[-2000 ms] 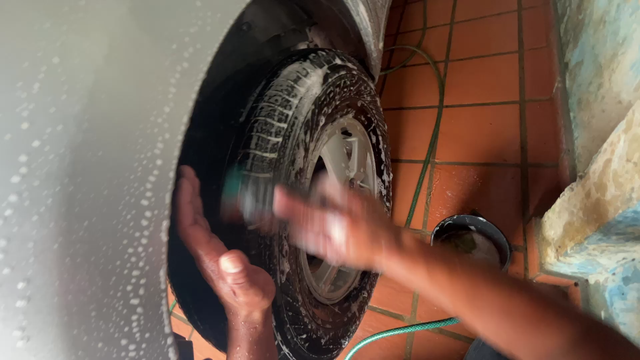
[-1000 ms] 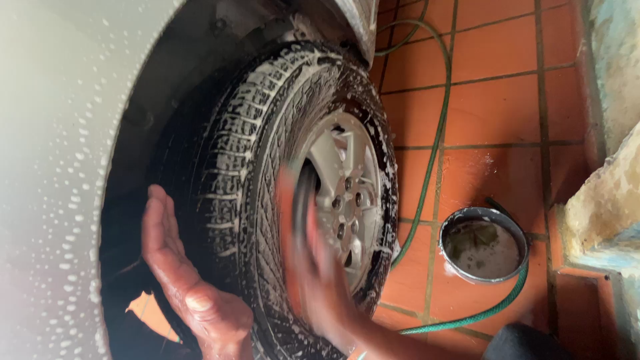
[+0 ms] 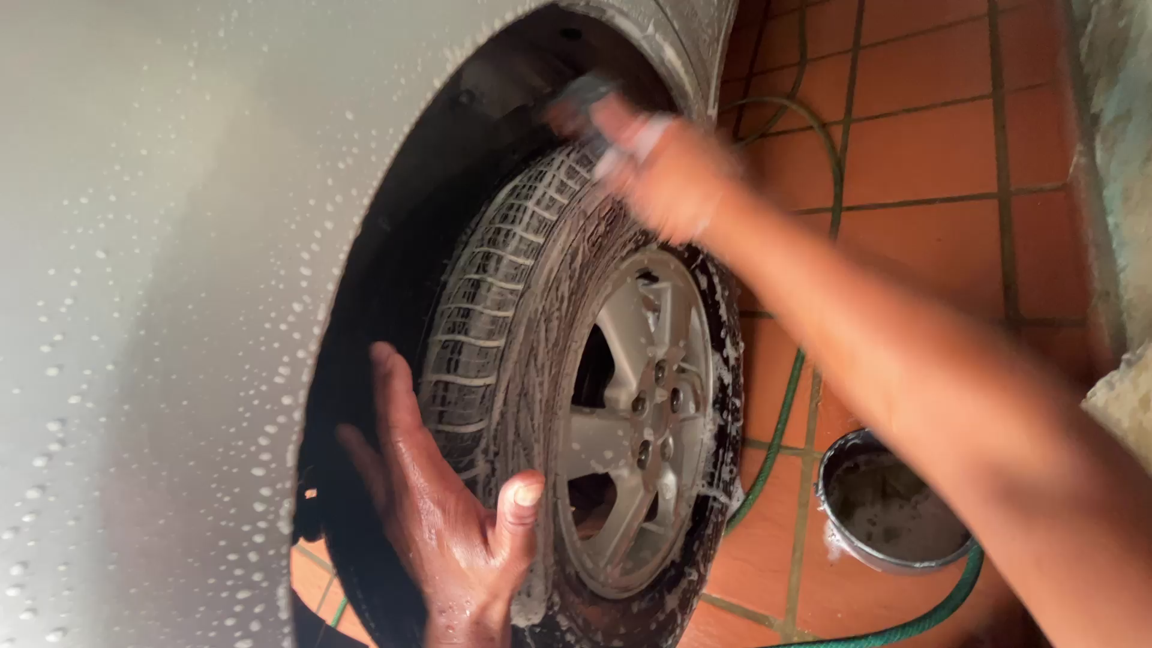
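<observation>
A car tire (image 3: 540, 297) streaked with soapy foam surrounds a silver alloy wheel rim (image 3: 630, 423). My right hand (image 3: 661, 171), blurred by motion, is at the top of the tire and grips a dark scrubbing tool (image 3: 580, 99), perhaps a brush; its exact shape is smeared. My left hand (image 3: 450, 513), wet, is at the lower left side of the tread with fingers spread, its fingertips inside the dark wheel arch (image 3: 387, 261). Nothing shows in it. The silver car body panel (image 3: 180, 315), covered with water drops, fills the left side.
A dark bucket (image 3: 832, 531) with murky, sudsy liquid stands on the orange tiled floor (image 3: 927, 153), right of the wheel. A green hose (image 3: 783, 423) curves along the tiles behind and below it. A worn painted wall (image 3: 1120, 153) rises at the far right.
My right hand has moved from in front of the wheel up to the tire's top. My left hand remains at the tire's lower left.
</observation>
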